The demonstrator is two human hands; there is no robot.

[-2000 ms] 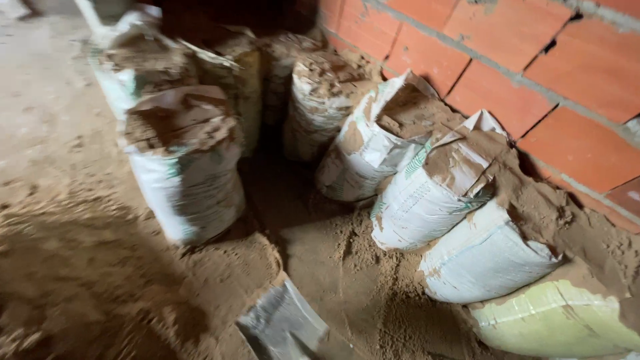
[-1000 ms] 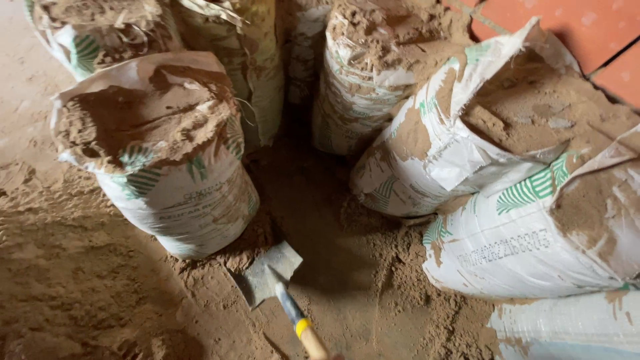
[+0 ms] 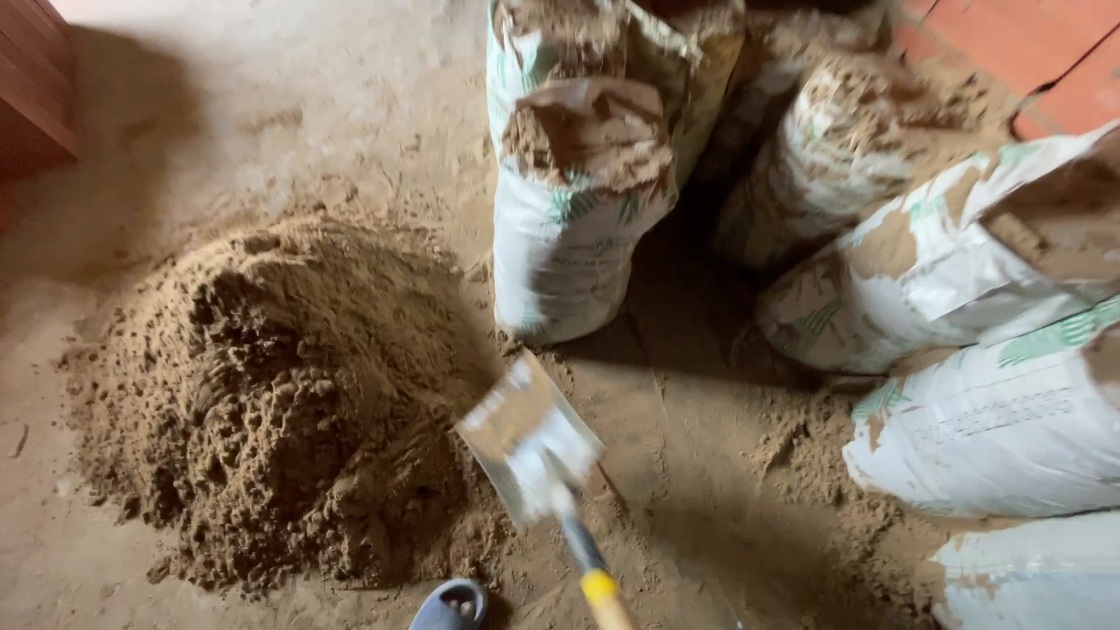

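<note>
A square-bladed shovel (image 3: pixel 531 437) reaches up from the bottom edge, its metal blade low over the floor or on it; I cannot tell which. Some sand clings to the blade, and the wooden handle with a yellow band leaves the view at the bottom. Left of the blade lies a mound of brown sand (image 3: pixel 297 394). Just above the blade stands an open white woven sack full of sand (image 3: pixel 564 254). Neither my left hand nor my right hand is in view, so what holds the handle is hidden.
More sand-filled sacks stand or lean at the right, among them a white one with green print (image 3: pixel 989 429) and a torn one (image 3: pixel 927 271). A brick wall (image 3: pixel 1024 52) borders the upper right. A slipper on a foot (image 3: pixel 451 605) shows at the bottom, and a reddish block (image 3: pixel 31 87) at the upper left.
The view has swung left, bringing the whole sand mound in. The shovel blade, which was close below the front sack, is now nearer the mound and turned differently.
</note>
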